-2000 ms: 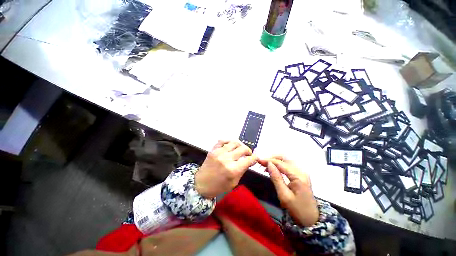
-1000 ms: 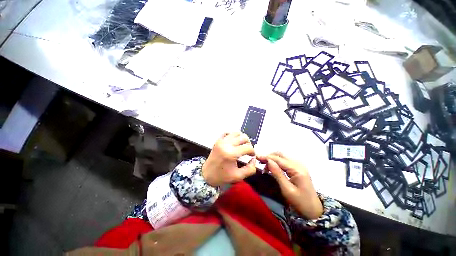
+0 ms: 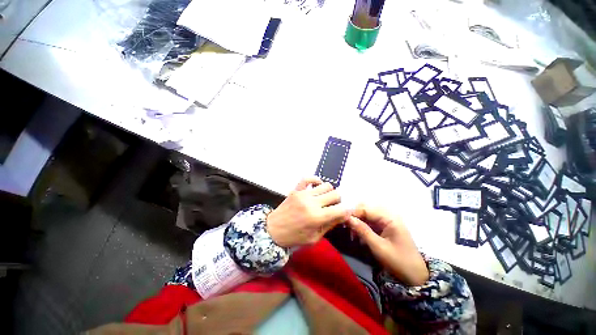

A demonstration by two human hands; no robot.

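A dark blank card (image 3: 334, 161) with a thin white inner line lies on the table in front of me, its near end beside my left fingers. My left hand (image 3: 308, 212) is curled closed, and its fingertips meet those of my right hand (image 3: 385, 239) just over the table's near edge. A tiny pale bit shows between the fingertips; the fingers hide most of it. A printed white label sheet (image 3: 215, 265) is wrapped round my left sleeve. A large loose heap of labelled tags (image 3: 456, 133) lies at the right.
A green ring (image 3: 362, 34) holds a dark upright phone at top centre. White paper sheets (image 3: 208, 73), a dark card stack (image 3: 269, 37) and tangled dark strings (image 3: 157, 29) lie upper left. A brown open box (image 3: 562, 82) stands at the right edge. The table's near edge runs below my hands.
The white piece seen between my hands one second ago is now almost wholly hidden by the fingers. The fingertips have drawn together. The view has shifted slightly; the card has stayed on the table.
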